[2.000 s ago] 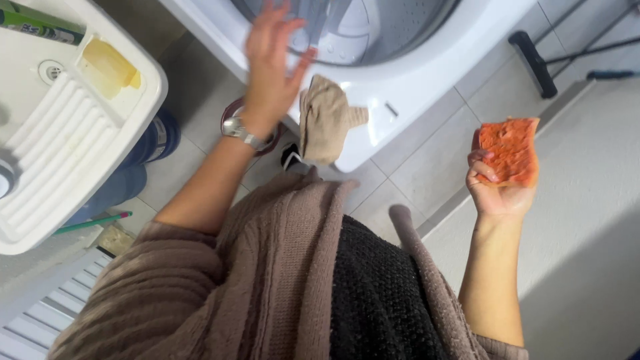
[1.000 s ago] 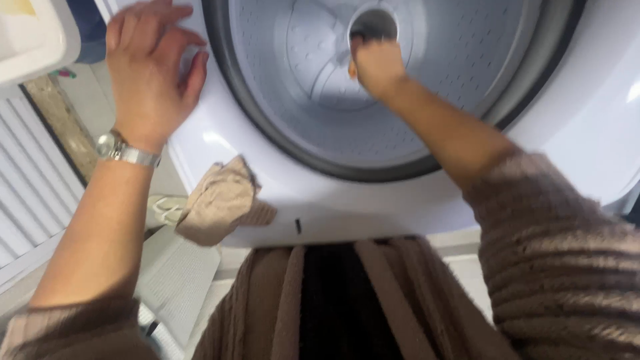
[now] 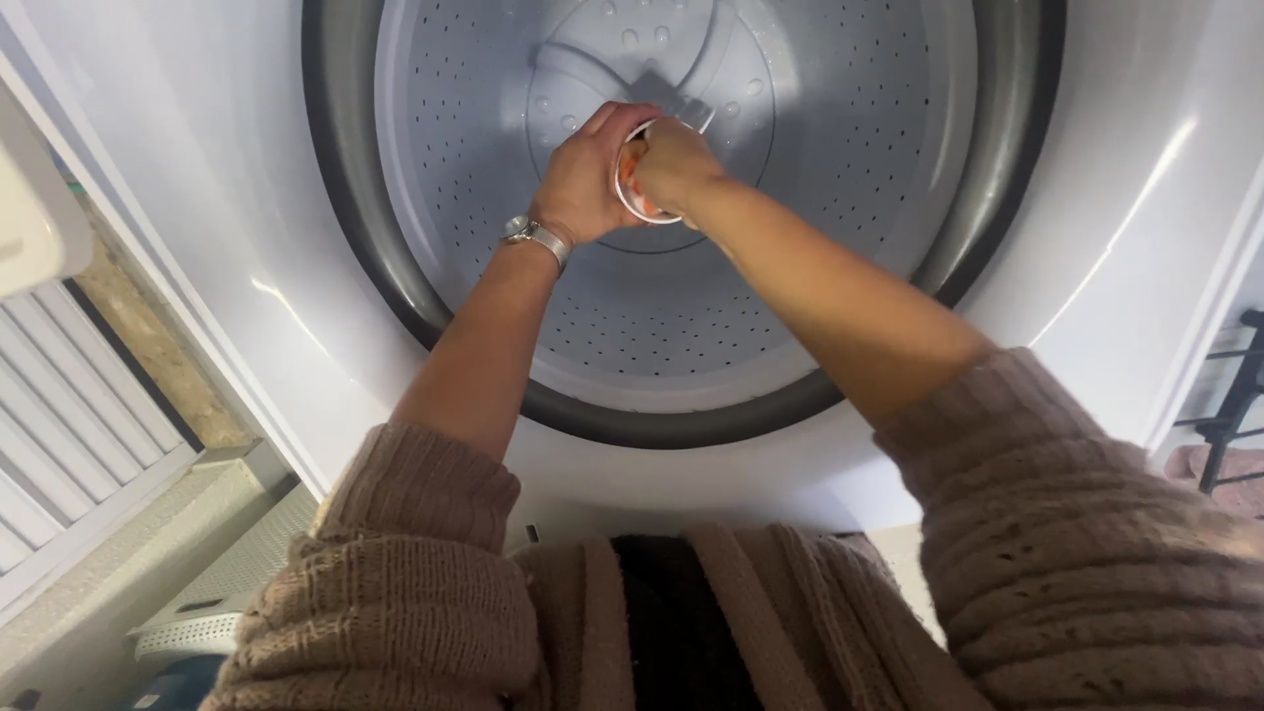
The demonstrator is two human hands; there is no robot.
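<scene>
Both arms reach into the grey perforated drum [image 3: 671, 326] of a top-loading washing machine. My left hand [image 3: 590, 178], with a watch at the wrist, grips the side of a round white-rimmed tube [image 3: 652, 219] at the middle of the drum. Inside the tube's mouth is my right hand [image 3: 681, 170], its fingers hidden, pressed on an orange cloth [image 3: 632, 158] of which only a part shows. Whether the tube is a cup or the agitator's centre post cannot be told.
A dark ring [image 3: 671, 430] borders the drum opening, with the machine's white top [image 3: 336, 395] around it. At the left are a white sink edge [image 3: 49, 217] and a louvred panel [image 3: 79, 415]; a perforated basket [image 3: 217, 583] stands low left. A black rack [image 3: 1234, 405] is at the right.
My left hand has moved from the machine's top left side into the drum, onto the tube. My right hand remains at the tube. The beige cloth seen earlier on the front rim is out of sight.
</scene>
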